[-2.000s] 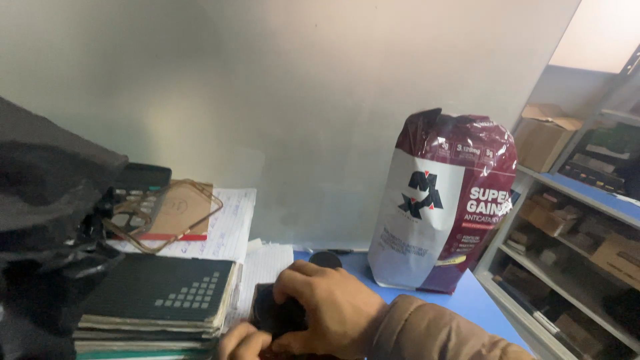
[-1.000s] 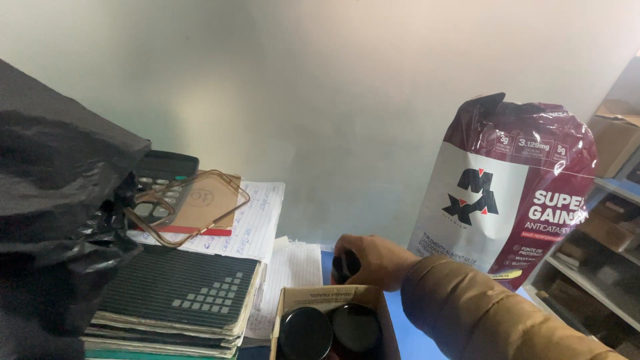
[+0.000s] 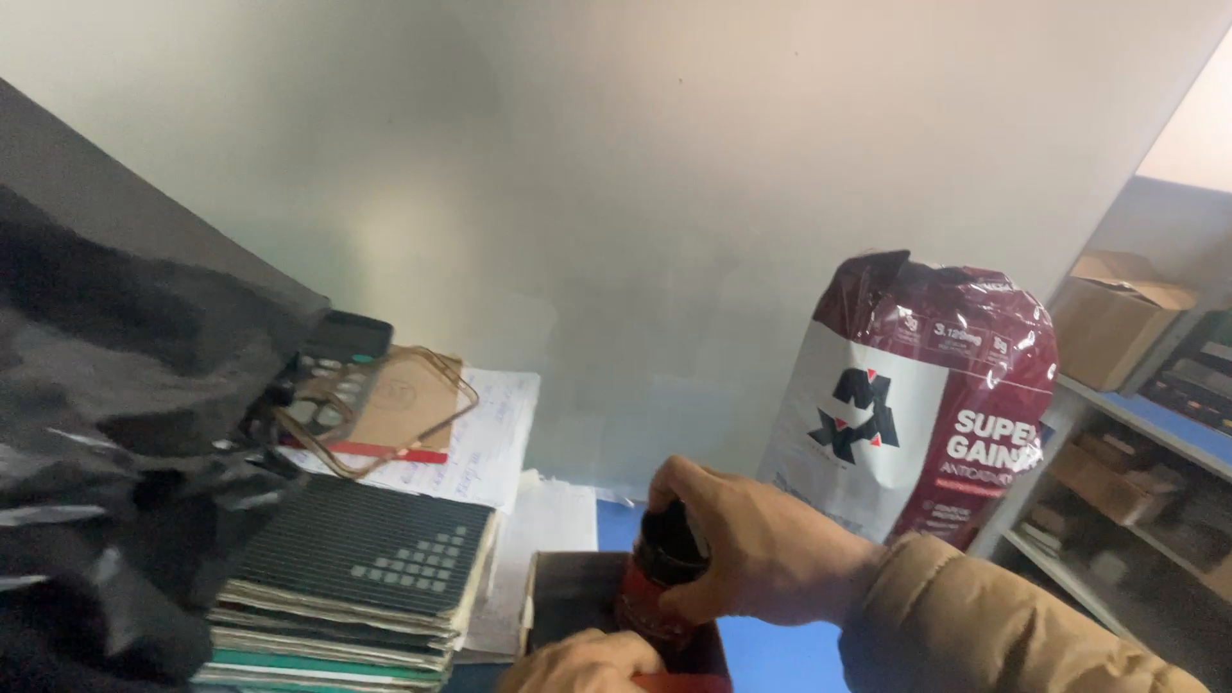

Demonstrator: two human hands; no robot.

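My right hand [image 3: 741, 549], in a tan padded sleeve, grips a dark-lidded jar with a red body [image 3: 647, 597] at the right side of an open cardboard box [image 3: 558, 577]. My left hand [image 3: 582, 664] is at the bottom edge, over the front of the box beside something red [image 3: 683, 683]; its fingertips are hidden, so whether it holds anything is unclear. Behind my right wrist stands a maroon and white supplement bag [image 3: 885, 423].
Left of the box lies a stack of notebooks [image 3: 366, 549], with papers [image 3: 500, 433], a calculator [image 3: 332, 375] and a clear phone case [image 3: 462, 409] behind. A black plastic bag [image 3: 125, 433] fills the left. Shelves with cardboard boxes [image 3: 1116, 318] stand at the right.
My right hand, beyond the box one second ago, is now over its right side with a jar. My left hand has come into view. Two dark lids seen in the box earlier no longer show together.
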